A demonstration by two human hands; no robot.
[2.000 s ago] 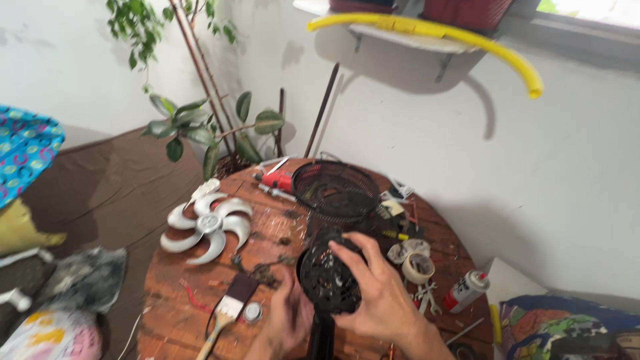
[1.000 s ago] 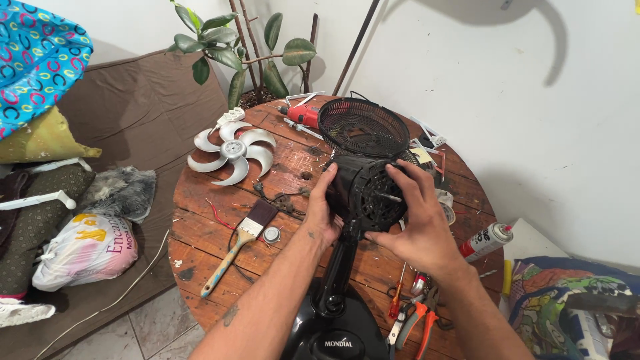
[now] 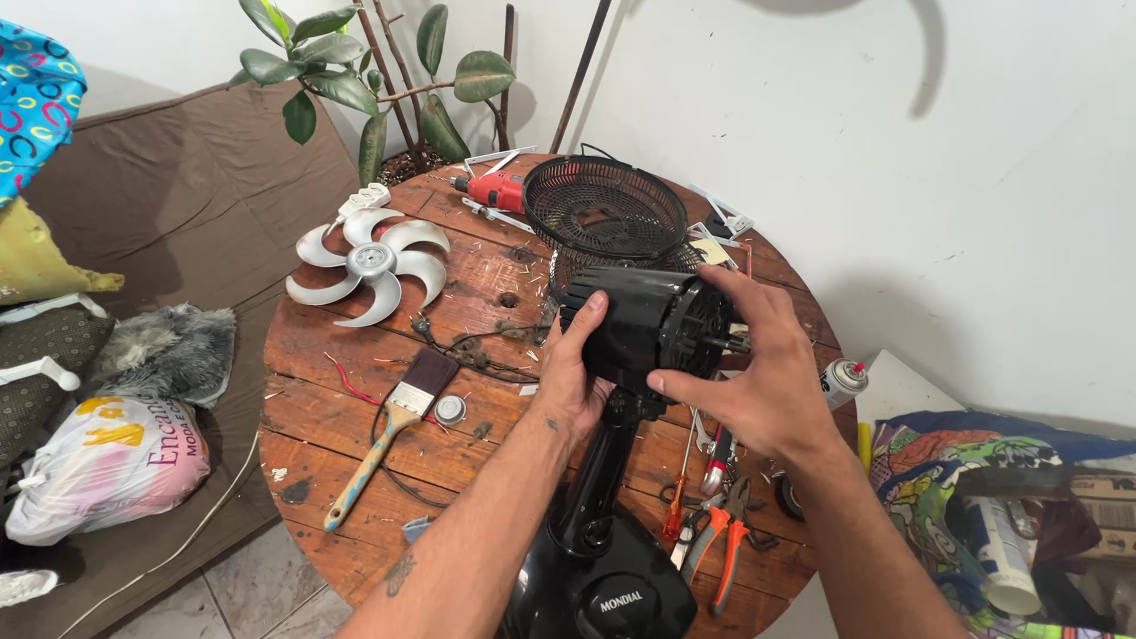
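A black Mondial fan's motor housing (image 3: 626, 324) sits on top of its stand and base (image 3: 612, 577), its metal shaft pointing right. My left hand (image 3: 572, 364) holds the rear of the housing, thumb on top. Around the round slotted front plate (image 3: 697, 324) are the spread thumb and fingers of my right hand (image 3: 768, 364); part of the plate is hidden by them. The silver fan blade (image 3: 371, 260) lies at the table's left. Beyond the motor is the black fan grille (image 3: 605, 209), with another mesh piece partly hidden under it.
On the round wooden table (image 3: 355, 373) lie a paintbrush (image 3: 395, 426), a red power drill (image 3: 497, 189), a power plug (image 3: 422, 327) with its cord, a screwdriver (image 3: 676, 506) and orange-handled pliers (image 3: 723, 532). A spray can (image 3: 841, 382) stands at the right edge. A potted plant (image 3: 426, 115) is behind.
The motor housing has turned so that its shaft points further right, with both hands still on it. Two seconds ago its slotted front faced more upward. The view has tilted down.
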